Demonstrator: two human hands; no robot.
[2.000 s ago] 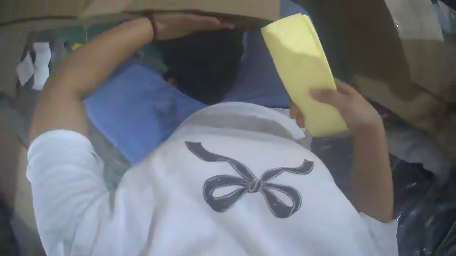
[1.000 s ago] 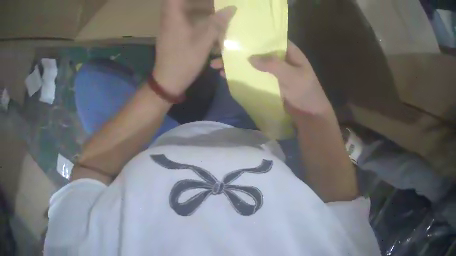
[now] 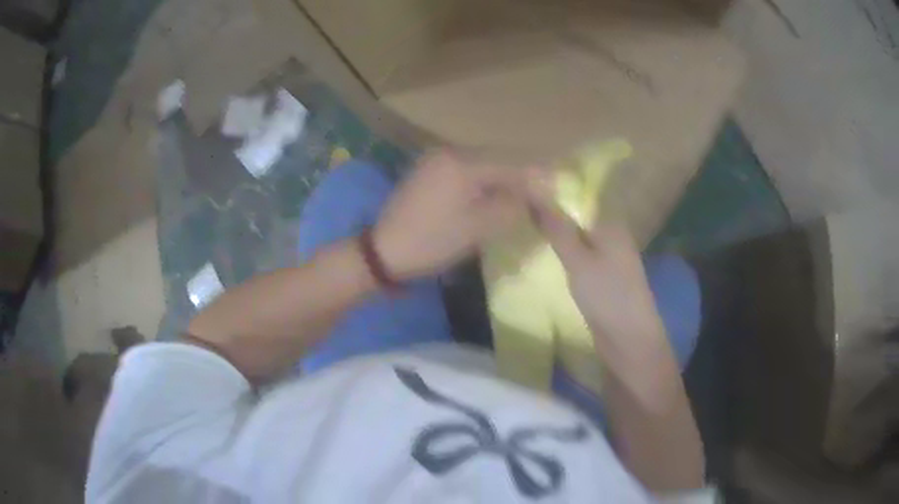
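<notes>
The yellow label sheets (image 3: 527,305) hang down from my hands in front of my lap, with a crumpled yellow end sticking up above my right hand. My right hand (image 3: 591,258) is closed on the yellow sheets. My left hand (image 3: 444,217), with a red bead bracelet at the wrist, has its fingertips together at the upper edge of the sheets, touching or very near my right fingers. The picture is blurred, so I cannot tell whether a label is between the left fingertips. A large brown carton (image 3: 562,89) stands just beyond my hands.
White paper scraps (image 3: 266,128) lie on the green floor (image 3: 232,221) at the left, with another small scrap (image 3: 205,285) nearer. Flat cardboard (image 3: 108,285) lies at the far left. More brown cardboard (image 3: 872,285) is at the right. My knees are below the hands.
The view has shifted, showing more carton and floor. My left hand has come from the carton edge to the sheets. The sheets have gone from upright to hanging, with a bent upper end.
</notes>
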